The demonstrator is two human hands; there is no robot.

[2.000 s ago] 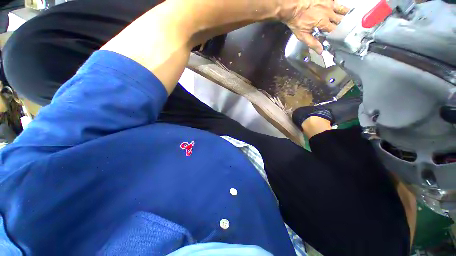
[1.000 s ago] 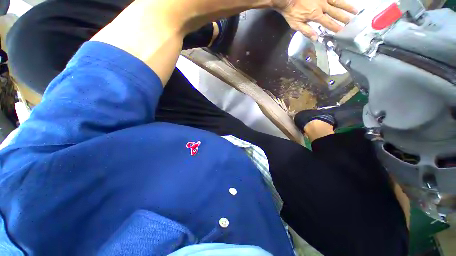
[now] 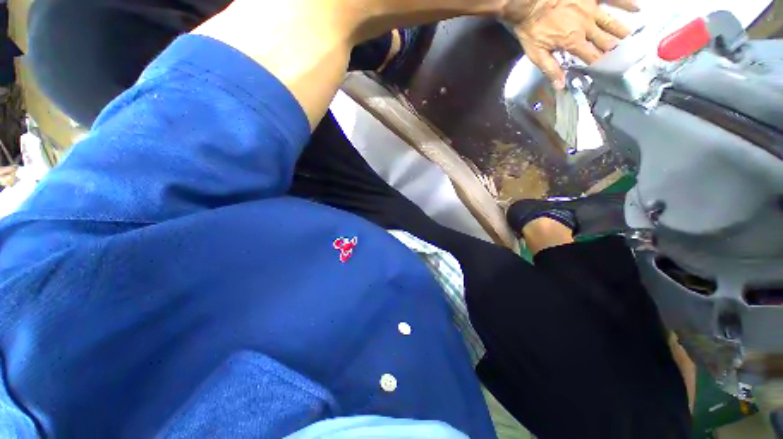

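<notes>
My left hand (image 3: 571,33) is flat with its fingers spread, at the top of the view, pressed at the edge of a white sheet (image 3: 678,10) beside the grey cutting machine (image 3: 721,163). It holds nothing. The machine fills the right side, with a red part (image 3: 684,39) on top. A silver base plate (image 3: 525,93) shows low under my hand, with a pale, white-edged strip (image 3: 584,129) beside it. The blade area is mostly hidden by my fingers and the machine. My right hand is not in view.
The dark brown cutting table (image 3: 468,81) has a rough, splintered wooden edge (image 3: 421,137). My black-trousered legs (image 3: 584,326) and a foot (image 3: 547,231) are below. Green floor (image 3: 717,403) shows at lower right.
Over the last second, my left hand has shifted right and slightly down in view, with fingers still spread. The machine's red part sits further right. More of the pale strip shows beside the base plate.
</notes>
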